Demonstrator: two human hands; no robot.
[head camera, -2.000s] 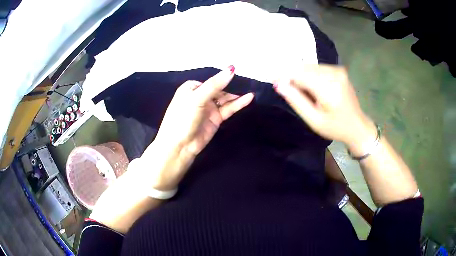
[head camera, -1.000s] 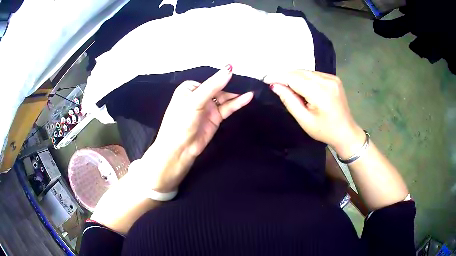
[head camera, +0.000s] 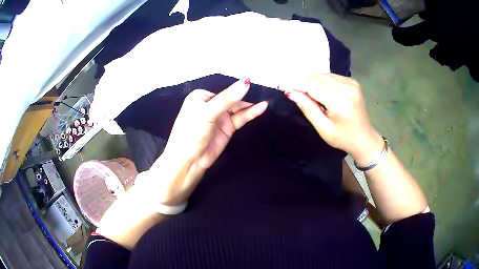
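A dark garment (head camera: 157, 107) lies over the lap and merges with the dark ribbed top. A bright white layer (head camera: 220, 47) lies over it beyond my fingers. My left hand (head camera: 215, 118) holds the dark cloth near the dark-white edge between thumb and fingers, palm partly turned up. My right hand (head camera: 336, 107) is at the same edge to the right, thumb and index finger pinched together. A tiny pale glint shows at its fingertips; a needle and thread cannot be made out clearly. A white tab (head camera: 180, 7) sticks up beyond the white layer.
A pink waste basket (head camera: 100, 186) stands on the floor at left. Thread spools (head camera: 71, 134) sit in a pale tray above grey-white boxes (head camera: 64, 213). A white table cover (head camera: 42, 52) is at upper left. A dark cloth pile (head camera: 446, 37) is at upper right over the green floor.
My right hand has moved slightly left and its blur has gone, with the fingertips now at the edge. My left hand keeps its hold. The view has shifted slightly.
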